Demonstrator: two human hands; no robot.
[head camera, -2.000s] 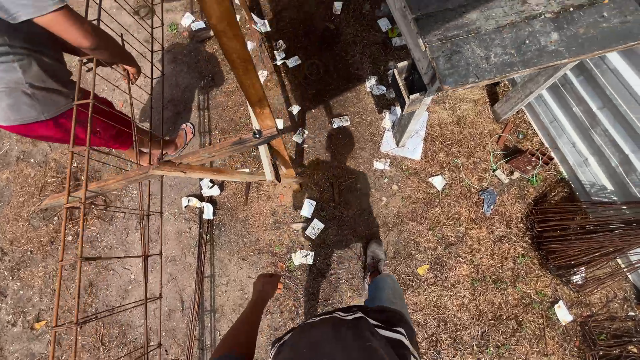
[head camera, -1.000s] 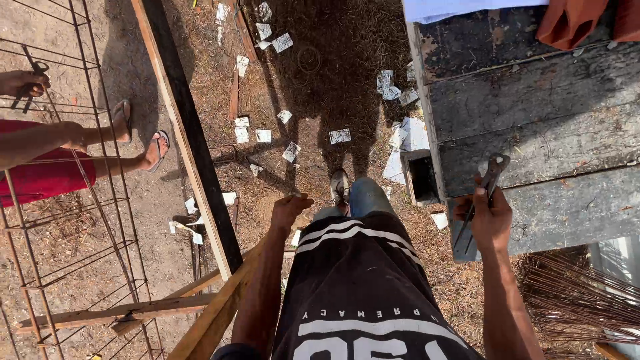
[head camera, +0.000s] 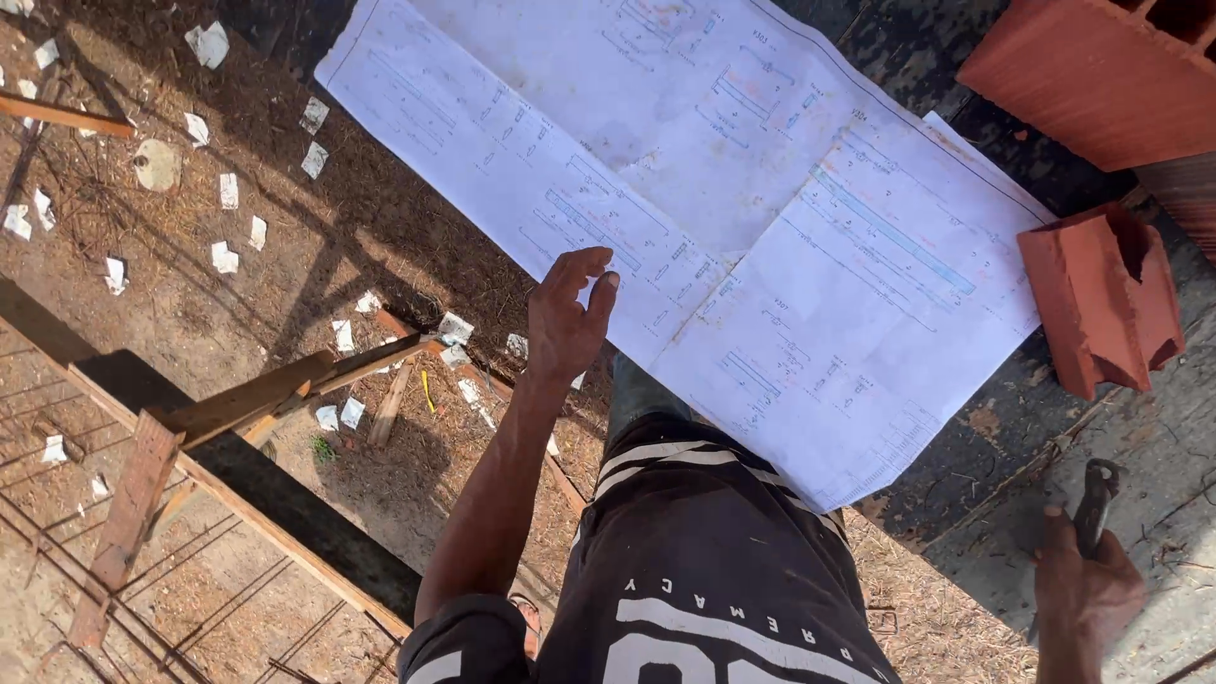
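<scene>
A large creased construction drawing on paper (head camera: 750, 218) lies on a dark, worn wooden table (head camera: 988, 494), its near edge against my shirt. Over its left lower edge hovers my left hand (head camera: 572, 309), fingers apart and slightly curled, holding nothing. At the lower right, my right hand (head camera: 1086, 579) is closed around a dark metal hand tool (head camera: 1096, 505) that looks like pincers; part of it is hidden by the fingers. A broken red clay block (head camera: 1092, 304) rests on the paper's right corner. Beyond it sits a larger red hollow clay brick (head camera: 1092, 76).
Left of the table, a long wooden beam (head camera: 294, 541) with braces crosses above the ground. A rusty rebar cage (head camera: 142, 617) lies at the lower left. Paper scraps (head camera: 229, 191) and wood pieces (head camera: 389, 407) are scattered over the soil. A sandalled foot shows beside my left arm.
The view has turned to the table, bringing the whole drawing closer. My left hand has moved from over the ground to the drawing's edge. The tool remains in my right hand.
</scene>
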